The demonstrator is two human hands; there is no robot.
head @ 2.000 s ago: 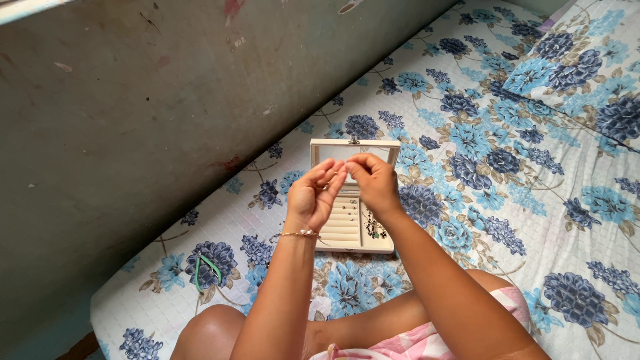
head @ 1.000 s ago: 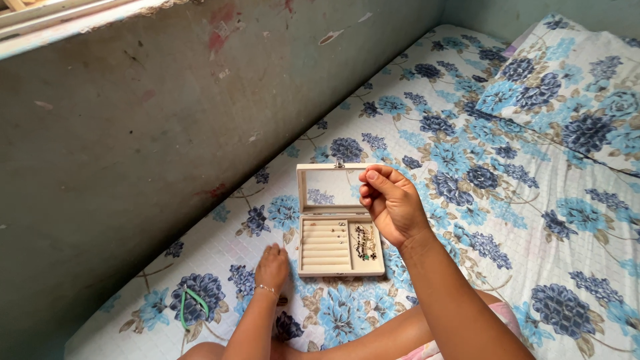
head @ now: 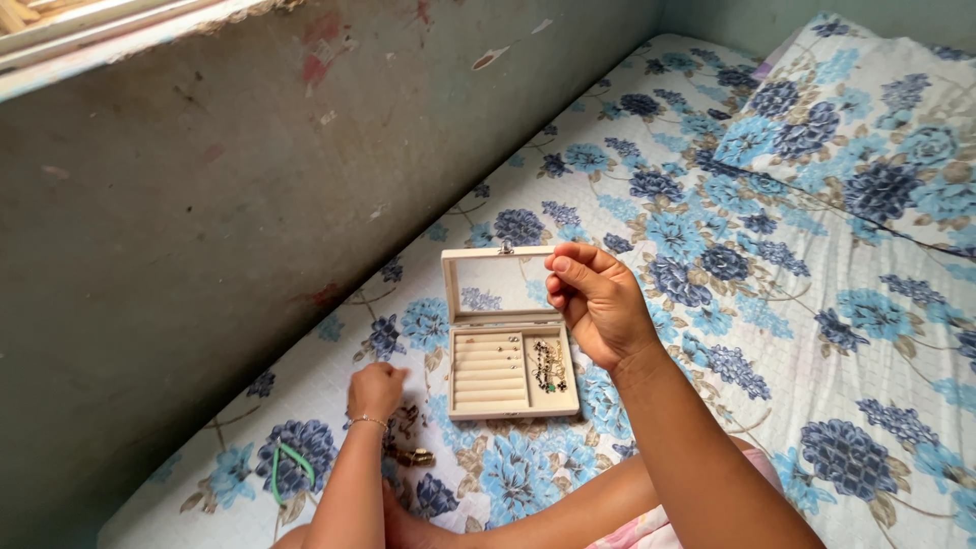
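A cream jewelry box point(head: 512, 415) lies open on the bed, its lid with a mirror point(head: 492, 284) raised. Small earrings point(head: 512, 349) sit in the ring rolls on its left side, and beaded and gold-toned jewelry point(head: 549, 366) fills part of the right compartment. My right hand point(head: 602, 301) is raised by the lid's right corner, thumb and forefinger pinched; whether something tiny is between them cannot be seen. My left hand point(head: 376, 393) is low over the bed left of the box, near a gold-toned piece point(head: 412, 457) and dark jewelry point(head: 408, 423); its fingertips are hidden.
A green band point(head: 296, 467) lies on the floral bedsheet point(head: 488, 465) at the lower left. The worn wall point(head: 229, 191) runs along the bed's left side. A matching pillow point(head: 854, 137) rests at the upper right. My bent legs point(head: 564, 503) are close below the box.
Two seconds ago both hands were together in front of the box lid. My left hand has since gone down to the bed at the left, while my right hand stays raised by the lid.
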